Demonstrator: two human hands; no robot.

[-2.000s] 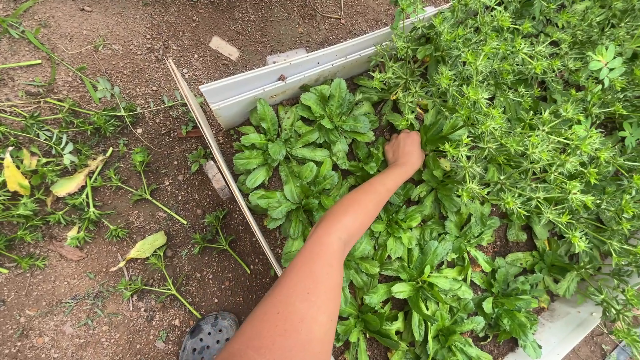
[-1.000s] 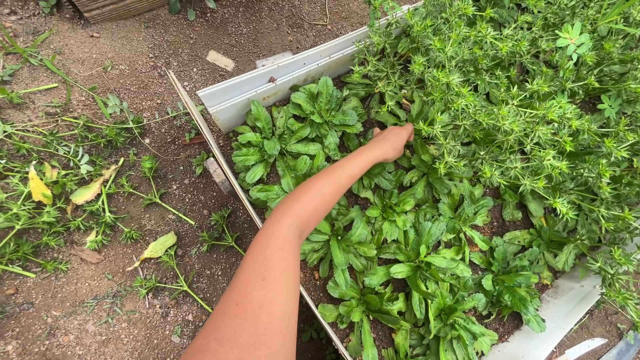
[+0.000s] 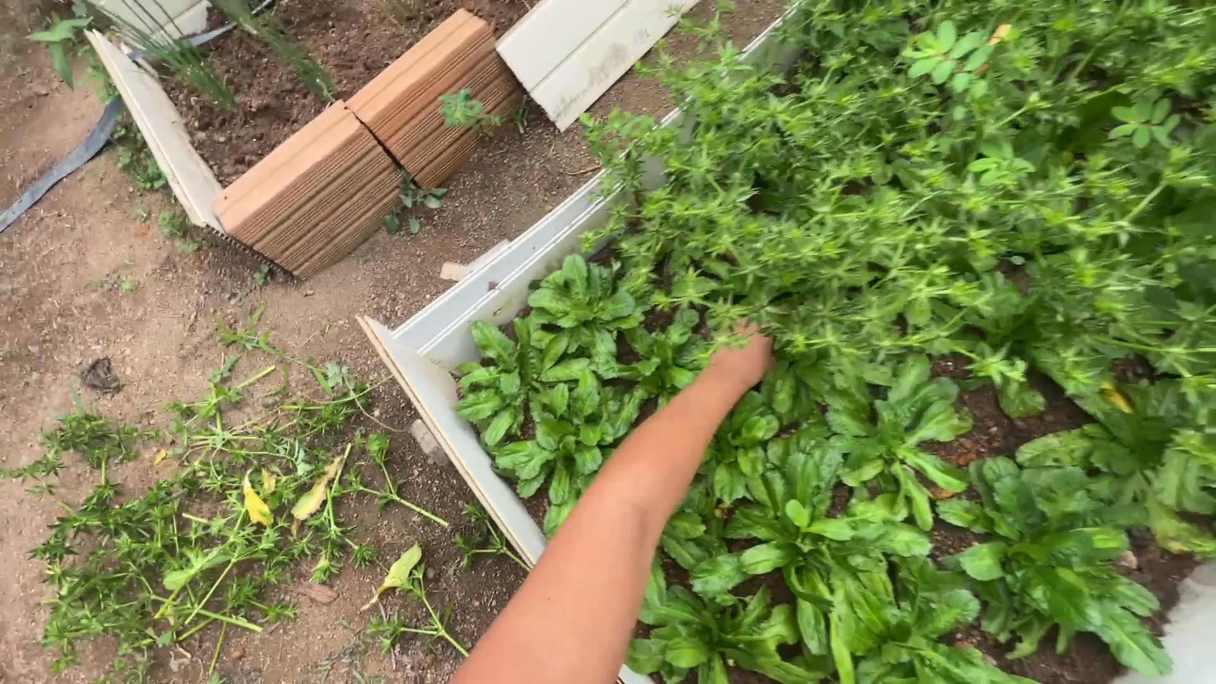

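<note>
My left hand (image 3: 744, 355) reaches in from the bottom of the head view, down to the base of the spiny green plants (image 3: 883, 237) at the bed's middle. Leaves hide its fingers, so whether they hold a stem does not show. Around the wrist and forearm grow broad-leaved green rosettes with toothed edges (image 3: 807, 532). More rosettes (image 3: 570, 380) stand in the corner left of my hand. My right hand is out of view.
White panels (image 3: 427, 380) edge the bed. Pulled spiny stems (image 3: 209, 513) with a few yellow leaves (image 3: 255, 502) lie on soil at left. Ribbed terracotta-coloured blocks (image 3: 313, 190) and a pale panel (image 3: 589, 52) lie beyond, beside another bed.
The view has shifted, bringing the terracotta-coloured blocks and the second bed into sight. My left hand was more exposed one second ago and is now partly under the spiny leaves.
</note>
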